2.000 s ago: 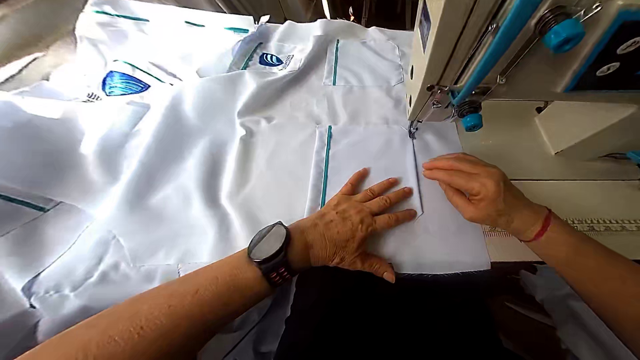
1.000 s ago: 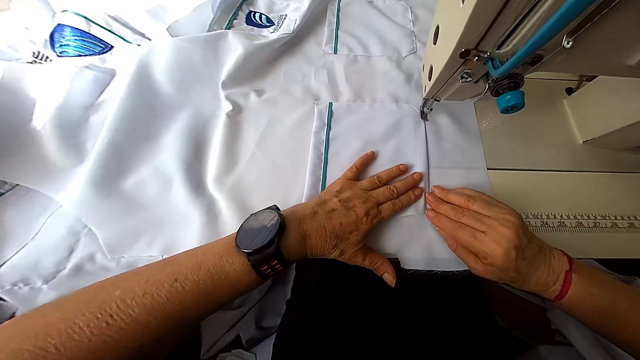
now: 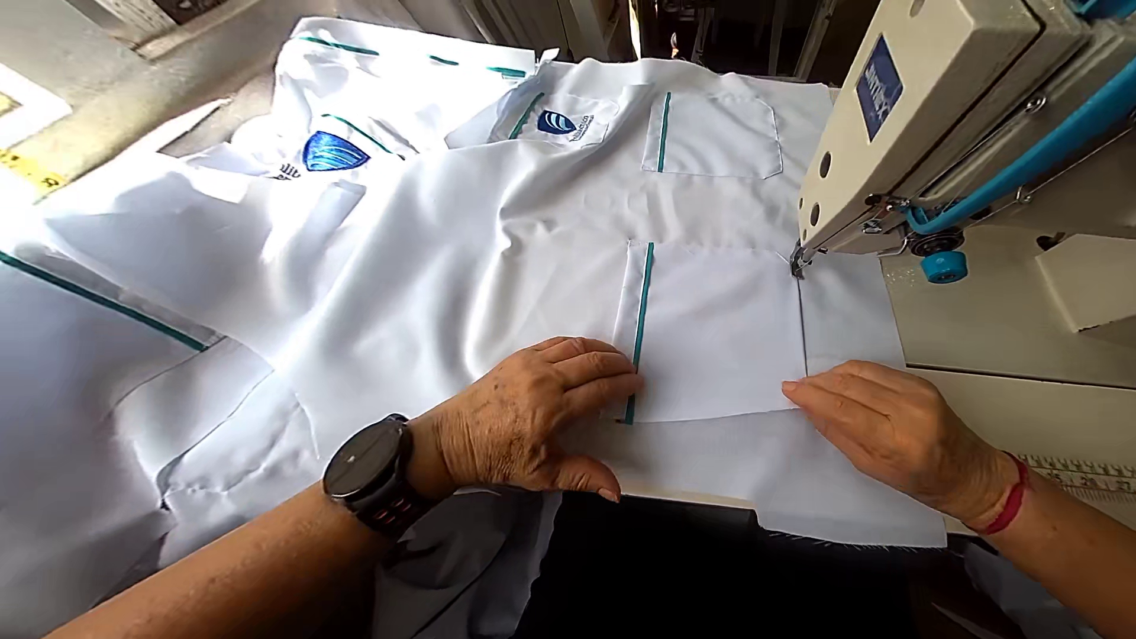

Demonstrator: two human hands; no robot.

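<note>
White fabric (image 3: 568,266) lies spread over the sewing machine bed. A white patch pocket (image 3: 719,328) with a teal strip (image 3: 643,306) along its left side rests on it, its right edge running to the presser foot (image 3: 797,260). My left hand (image 3: 532,417), with a black watch at the wrist, lies on the cloth, fingertips at the pocket's lower left beside the teal strip. My right hand (image 3: 896,435) touches the pocket's lower right corner with its fingertips; its palm side is hidden. Further back is a smaller pocket (image 3: 719,133) with a teal strip.
The sewing machine head (image 3: 941,106), with blue parts, stands over the cloth at the right. A ruler scale (image 3: 1083,475) lies along the bed near my right wrist. More white cloth with embroidered emblems (image 3: 335,152) is heaped at the back left. A yellow measuring tape (image 3: 31,173) is at the far left.
My left hand has moved left, from the middle of the pocket to its lower left side. My right hand has come to the pocket's lower right corner.
</note>
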